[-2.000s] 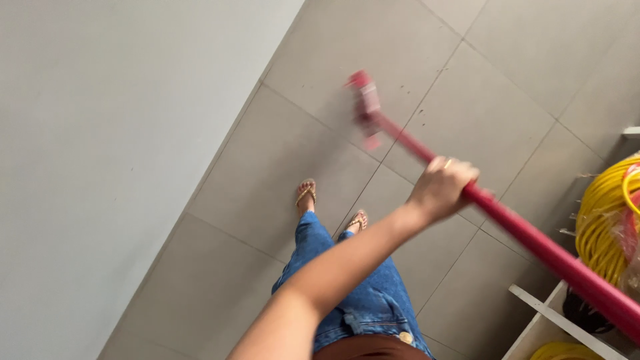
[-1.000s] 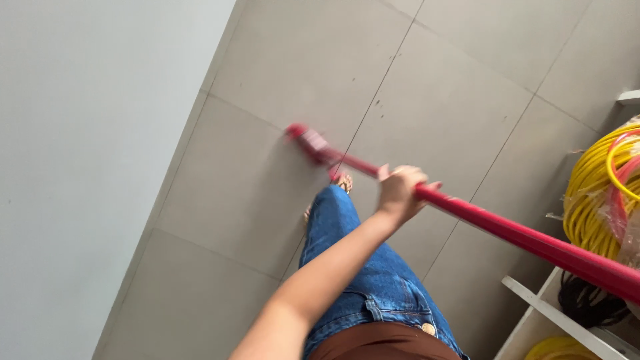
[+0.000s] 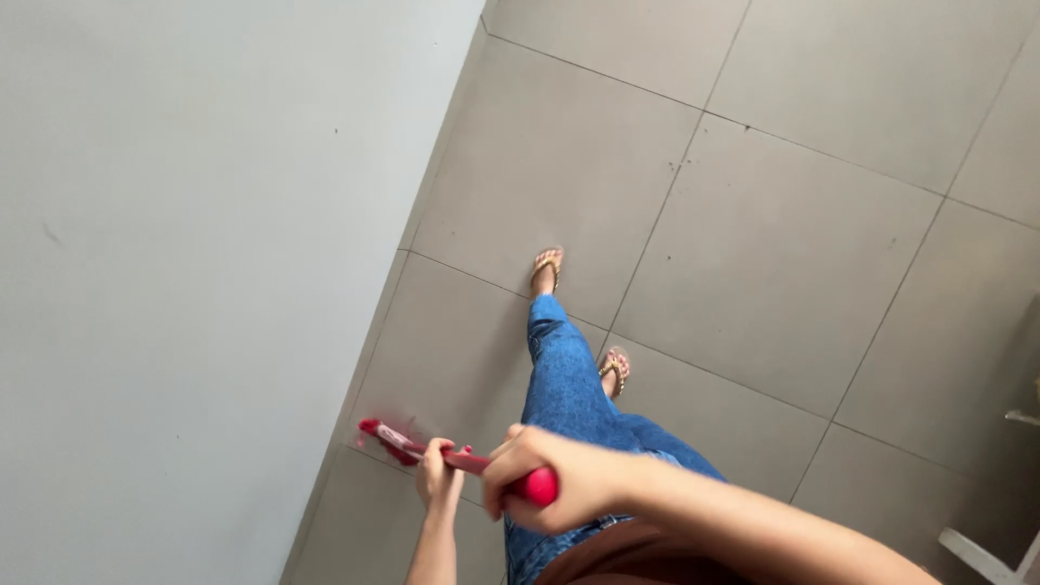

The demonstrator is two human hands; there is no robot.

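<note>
Both hands grip the red handle of a broom (image 3: pixel 467 461). My right hand (image 3: pixel 540 479) is closed around its upper end, where the round red tip shows beside the thumb. Lower down the handle, my left hand (image 3: pixel 439 475) holds it close to the head. The broom head (image 3: pixel 392 439), red and pale with red bristles, is slightly blurred and lies near the floor beside the wall's base, left of my legs. Small dark bits of debris (image 3: pixel 678 165) lie on the grey floor tiles along a joint ahead of my feet.
A pale wall (image 3: pixel 203 268) fills the left side, with a baseboard (image 3: pixel 370 325) along its foot. My sandalled feet (image 3: pixel 547 268) stand on the tiles in the middle. At the lower right is the white edge of a shelf or frame (image 3: pixel 979 556).
The broom head has moved from ahead of my feet to the lower left, by the wall. My right hand has come into view on the handle's end. The coiled yellow cable has left the view.
</note>
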